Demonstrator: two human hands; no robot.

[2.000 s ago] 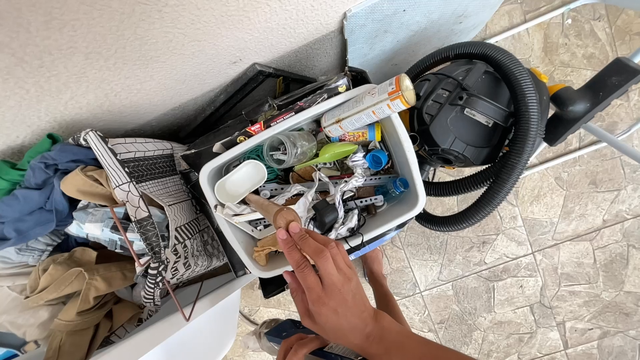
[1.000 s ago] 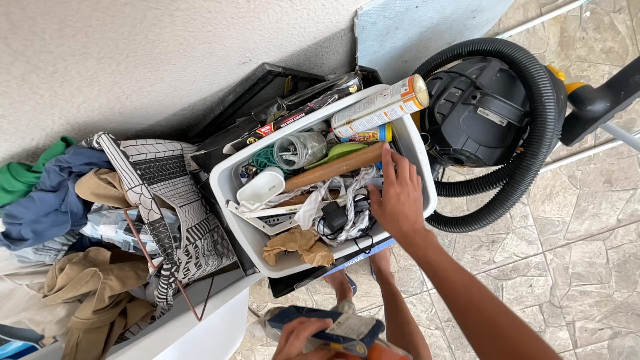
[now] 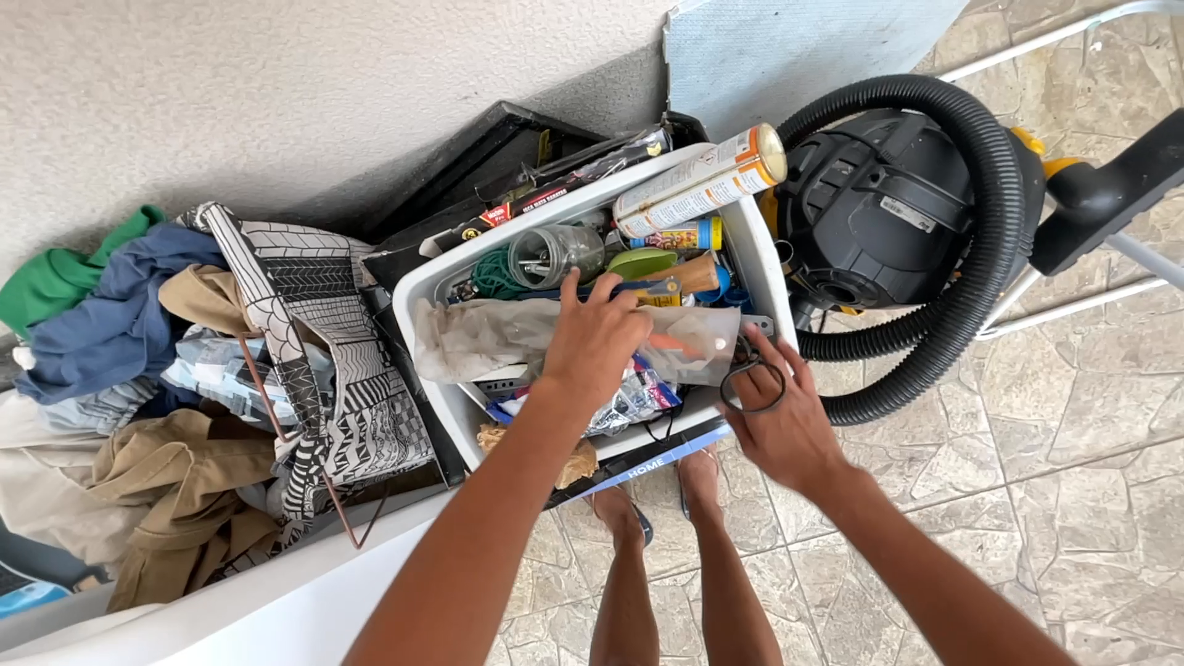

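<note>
A white plastic bin (image 3: 777, 277) full of odds and ends stands in the middle. Across it lies a cloudy plastic bag (image 3: 490, 338) with something orange inside. My left hand (image 3: 601, 338) rests on the bag, fingers spread toward a blue-grey tool beside it. At the bin's right end, my right hand (image 3: 777, 407) has its fingers at a dark metal ring-shaped handle (image 3: 754, 384); whether they grip it is unclear. Behind the bag are a glass jar (image 3: 555, 256), green cord (image 3: 497, 275), a green plastic piece (image 3: 643, 263) and a spray can (image 3: 700, 180). Crumpled brown paper (image 3: 578, 464) is at the near edge.
A black vacuum cleaner (image 3: 879, 213) with a ribbed hose (image 3: 999, 185) stands right of the bin. Clothes (image 3: 176, 453) and a black-and-white patterned fabric container (image 3: 356, 370) are at the left. A light blue panel (image 3: 786, 55) leans against the wall. My feet are on the tiled floor (image 3: 925, 555) just below the bin.
The cloudy bag now lies over the bin's contents, where the earlier frames show none. My left hand has moved up from below the bin onto the bag. The white scoop-like container is no longer visible.
</note>
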